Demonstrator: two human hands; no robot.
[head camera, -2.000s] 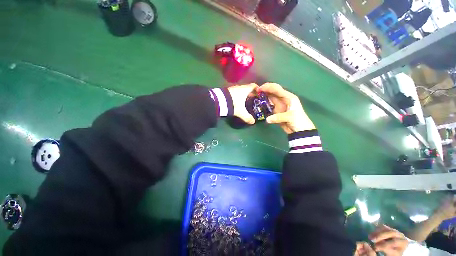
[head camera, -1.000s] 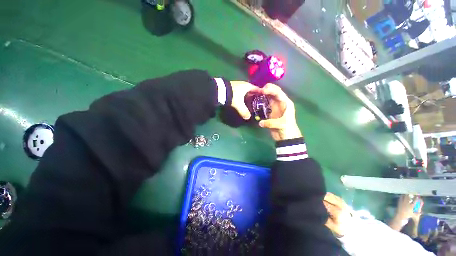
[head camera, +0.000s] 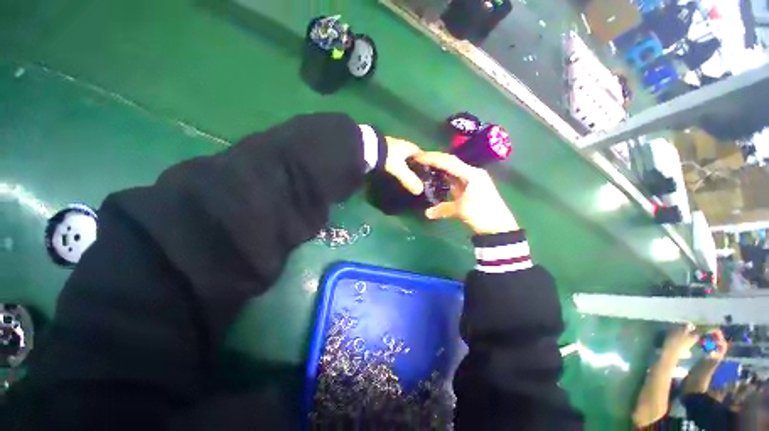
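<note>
My left hand (head camera: 403, 163) and my right hand (head camera: 472, 199) hold a black cylindrical housing (head camera: 395, 195) between them above the green bench. Its open end with silvery parts faces my right hand, whose fingers curve over that end. Fingers hide much of it, and I cannot tell whether a ring is pinched. A blue tray (head camera: 403, 276) nearest me holds many small metal rings (head camera: 358, 379). A small loose ring pile (head camera: 339, 236) lies on the bench beyond the tray.
A housing glowing pink (head camera: 489, 143) lies ahead with its cap (head camera: 463, 124). Another open housing (head camera: 325, 67) stands with a cap (head camera: 361, 57) beside it. A white-faced cap (head camera: 74, 236) lies far left. Metal framing (head camera: 658, 306) and another person's hands (head camera: 674, 347) are at right.
The glowing housing and the standing housing with its cap have shifted right in view. My right hand's fingers now cover more of the held housing's open end. The other person's nearer hand has left the view.
</note>
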